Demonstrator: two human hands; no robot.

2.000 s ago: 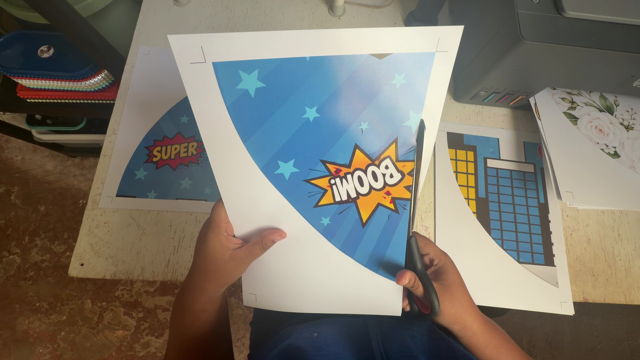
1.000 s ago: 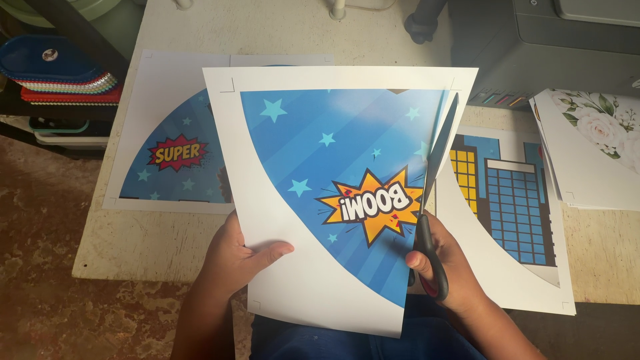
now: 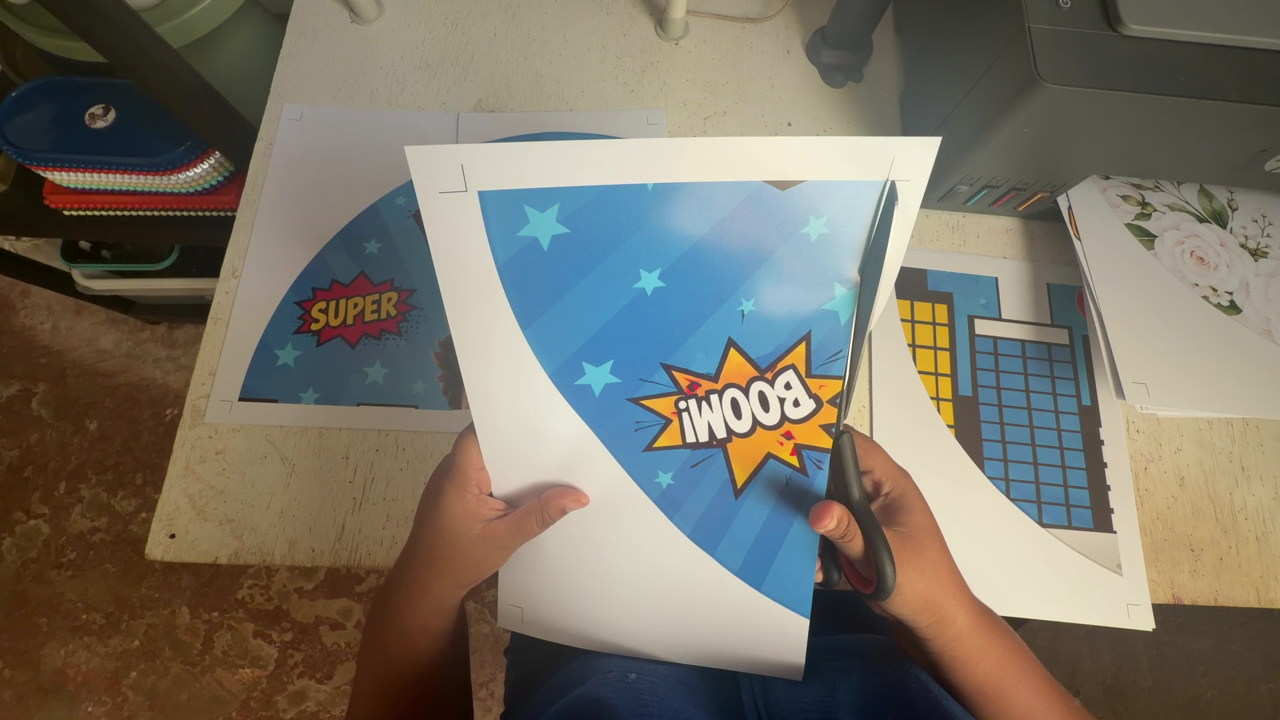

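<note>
A white sheet printed with a blue curved panel, stars and an upside-down comic burst (image 3: 600, 290) is held up in front of me. My left hand (image 3: 500, 510) grips its lower left edge, thumb on top and fingers hidden behind. My right hand (image 3: 890, 530) holds scissors (image 3: 860, 480) with black handles, thumb through one loop. Their blades point away from me along the right edge of the blue print, the tip near the top right corner of the print. Below the burst, the sheet's right edge runs straight along the print, with no white margin there.
On the worn white table (image 3: 300, 500) lie a printed sheet with a red burst (image 3: 340, 380) at left and a city-print sheet (image 3: 1030, 430) at right. A floral paper stack (image 3: 1190, 300) and a dark printer (image 3: 1120, 110) stand at right. Notebooks (image 3: 120, 140) sit on a rack at left.
The held sheet and both hands have shifted slightly right and down since the first frame. The scissors have moved farther up the print's right edge.
</note>
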